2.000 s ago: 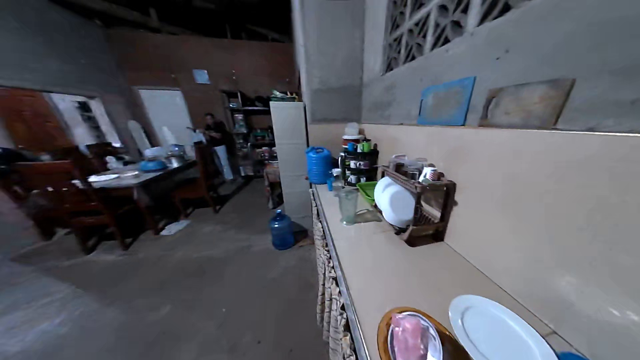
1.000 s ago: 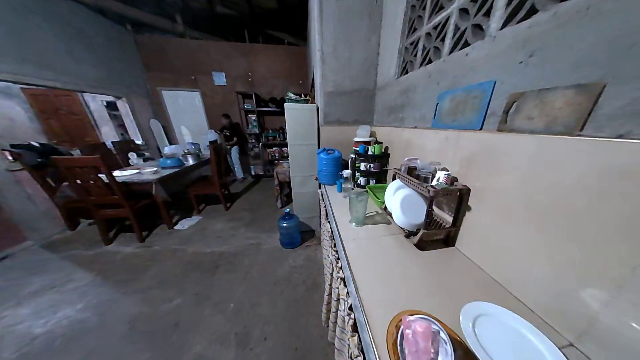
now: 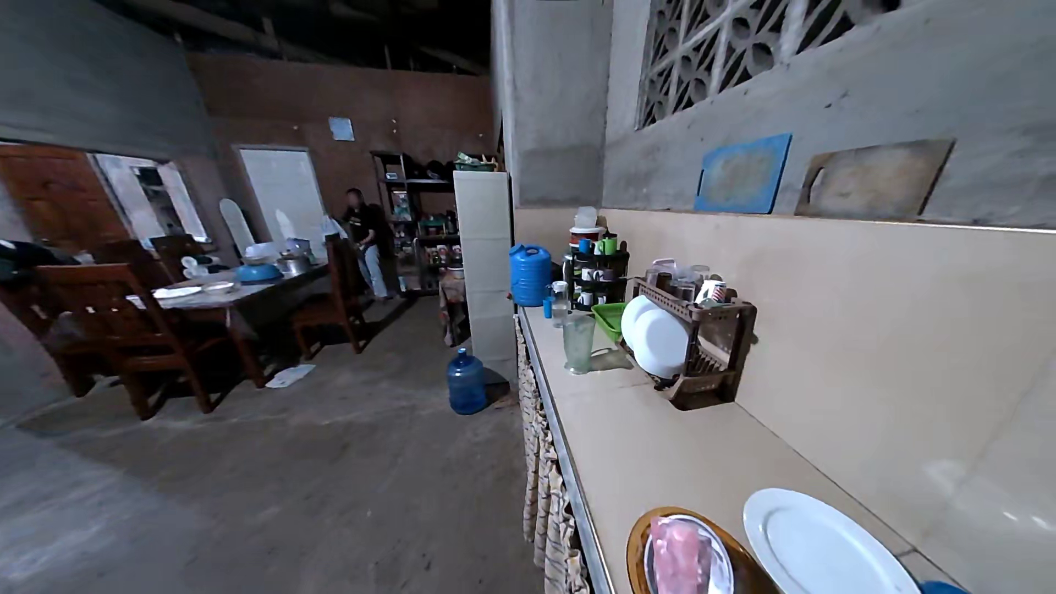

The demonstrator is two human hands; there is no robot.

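Observation:
Neither my left hand nor my right hand is in view. At the bottom of the view, a pink plastic bag (image 3: pixel 678 554) lies on a small plate on a brown wooden board (image 3: pixel 639 551). A white oval platter (image 3: pixel 825 544) is to its right on the tiled counter (image 3: pixel 610 437). Farther along the counter, a brown dish rack (image 3: pixel 726 355) holds white plates (image 3: pixel 662 342), with glasses and cups on top. A clear glass pitcher (image 3: pixel 578 342) stands left of the rack, near a green basket (image 3: pixel 610 320) and a blue water container (image 3: pixel 530 275).
A blue water jug (image 3: pixel 467 384) stands on the floor by a pale cabinet (image 3: pixel 484 264). Wooden chairs (image 3: pixel 124 330) surround a dining table (image 3: pixel 223 299) at the left. A person (image 3: pixel 365 243) stands behind it. Two cutting boards (image 3: pixel 742 175) lean on the ledge at the right.
The view has turned slightly left since the first frame. The far person's arms were raised earlier and are lower now.

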